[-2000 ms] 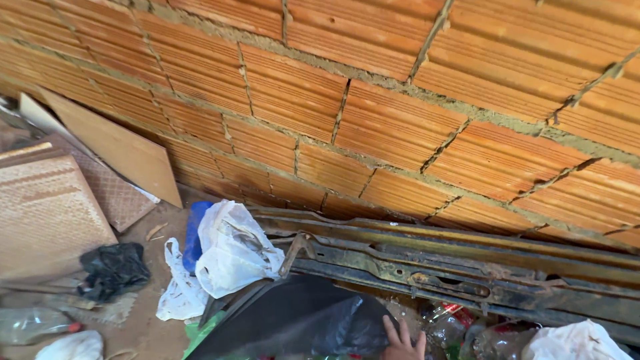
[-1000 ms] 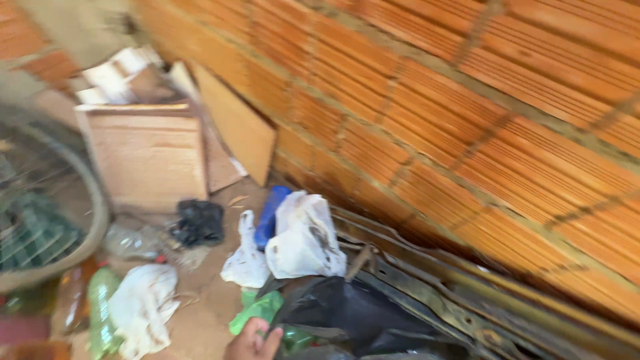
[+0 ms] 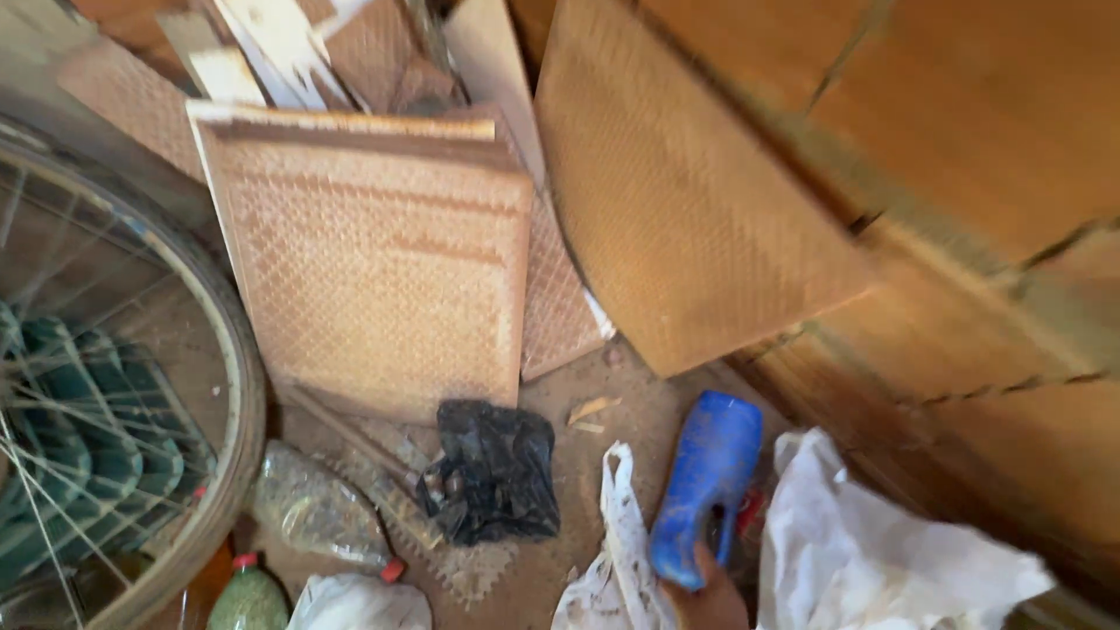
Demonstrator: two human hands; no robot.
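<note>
At the bottom right of the head view, my right hand (image 3: 713,599) is at the lower end of a blue plastic bottle with a handle (image 3: 710,455). A finger and the thumb are around its narrow end; the rest of the hand is cut off by the frame edge. White plastic bags lie on both sides of the bottle, one knotted on the left (image 3: 617,560) and a larger one on the right (image 3: 840,542). A crumpled black plastic bag (image 3: 503,472) lies farther left on the dirt floor. My left hand is not in view.
A bicycle wheel (image 3: 232,367) takes up the left side. Clear (image 3: 319,507) and green (image 3: 248,599) plastic bottles lie near it. A worn box-like panel (image 3: 385,271) holding scraps stands behind, and a brown board (image 3: 674,201) leans against the brick wall (image 3: 971,306).
My right hand has moved from the black plastic sheet, past the green plastic, to the blue bottle. The view has swung left and closer to the floor.
</note>
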